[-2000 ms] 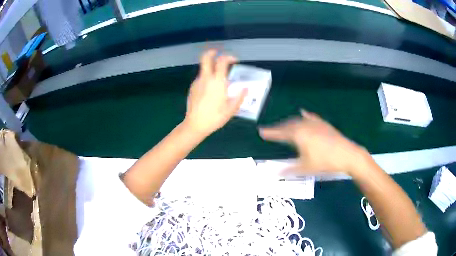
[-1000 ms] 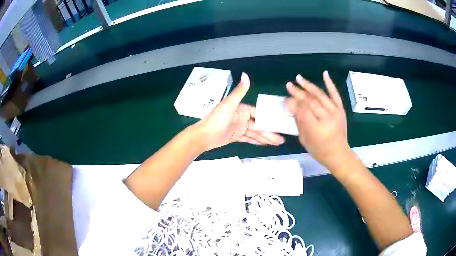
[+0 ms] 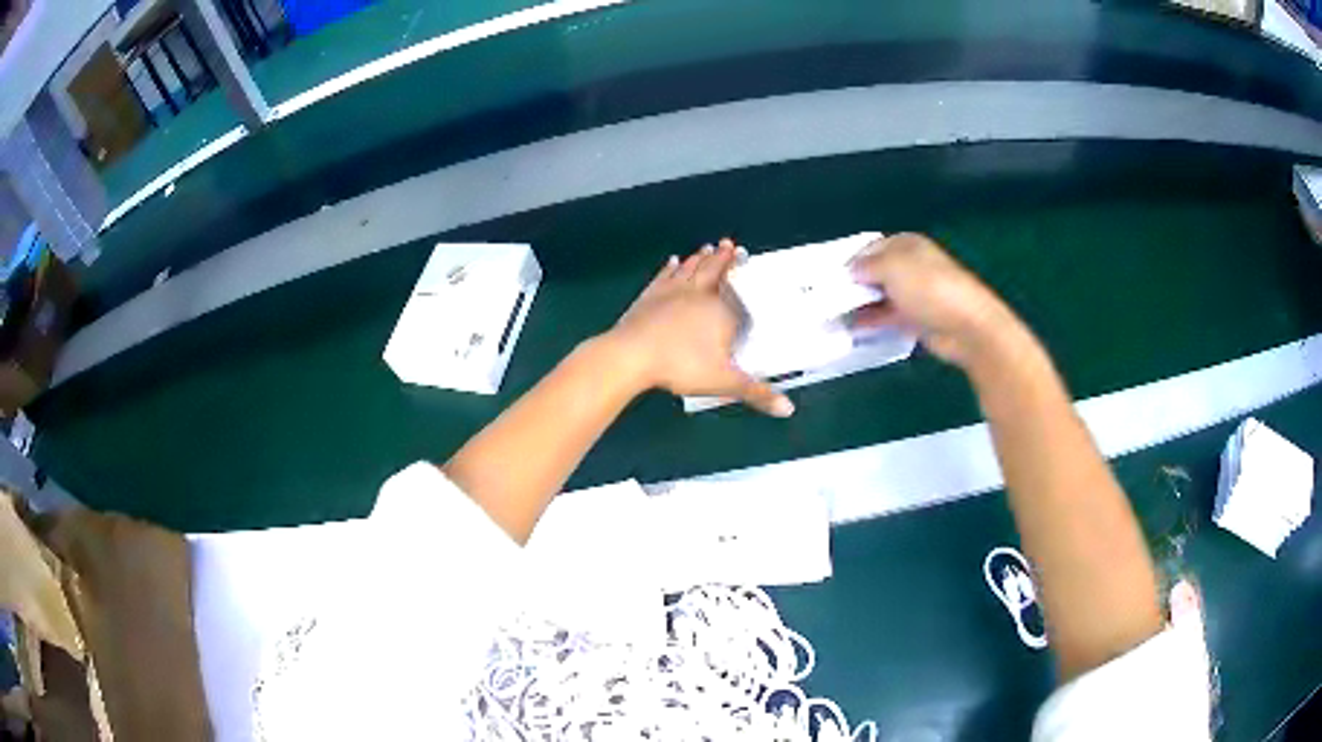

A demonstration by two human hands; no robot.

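A white retail box (image 3: 819, 312) lies on the dark green belt in front of me, with white inside or lid parts showing. My left hand (image 3: 693, 328) rests with spread fingers on its left end. My right hand (image 3: 916, 294) has its fingers bent on a white piece at the box's right side; whether that is a flap or an insert is unclear. Another white retail box (image 3: 464, 318) lies on the belt to the left. The pile of white coiled cables (image 3: 624, 674) lies at the near edge.
White flat cartons (image 3: 742, 534) lie between the cables and the belt rail. A single coiled cable (image 3: 1016, 592) and a stack of white leaflets (image 3: 1264, 487) lie on the right bench. A brown paper bag (image 3: 128, 623) is at left. A box edge shows at far right.
My hands have moved from handling a small white piece above the belt to the box at the centre. The left box has shifted further left.
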